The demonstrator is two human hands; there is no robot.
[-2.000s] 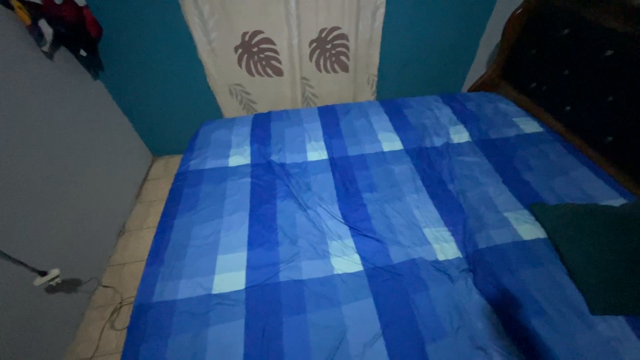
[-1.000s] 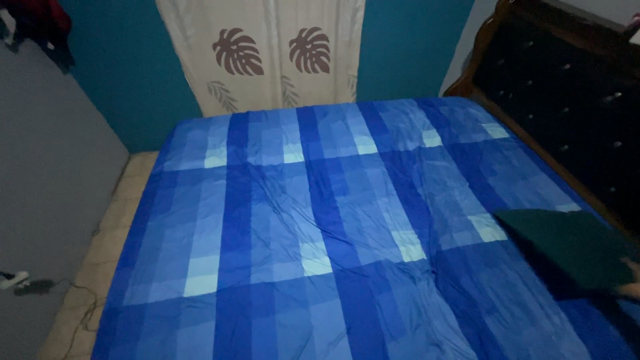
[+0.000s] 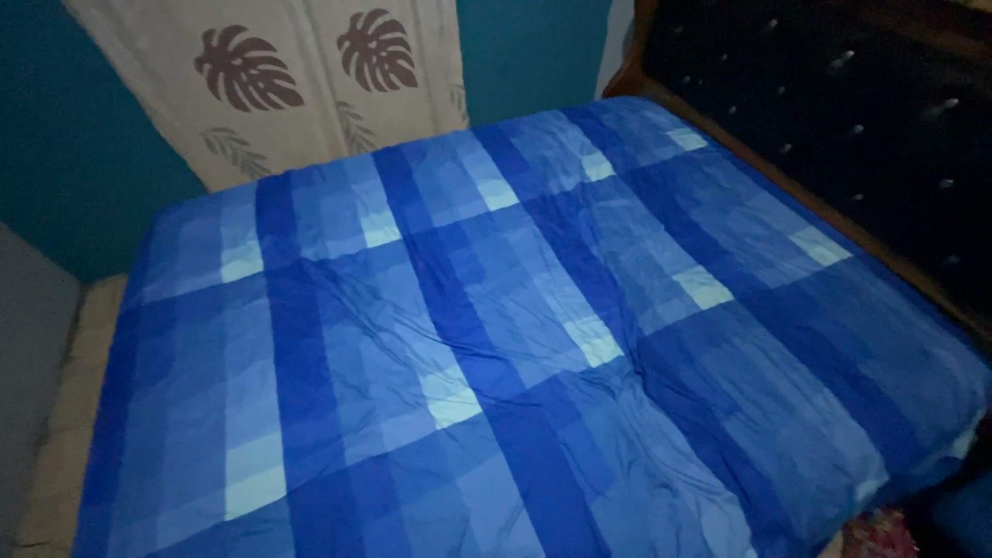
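A blue checkered bed sheet (image 3: 496, 310) with pale squares covers the bed and fills most of the head view. Wrinkles run across its middle and gather toward the lower right. Along the bed's right side stands a dark tufted headboard (image 3: 821, 116) with a wooden frame and shiny studs. Neither of my hands can be seen, so what they hold is hidden. A small patch of reddish patterned fabric (image 3: 880, 535) shows below the bed's lower right corner.
A cream curtain (image 3: 310, 85) with brown leaf prints hangs behind the bed against a teal wall (image 3: 535, 62). A strip of tiled floor (image 3: 62, 434) lies between the bed and the grey wall (image 3: 31, 318) at the left.
The dark green pillow or cloth on the bed's right side, with a hand at its edge one second ago, is out of sight. The view has swung toward the right.
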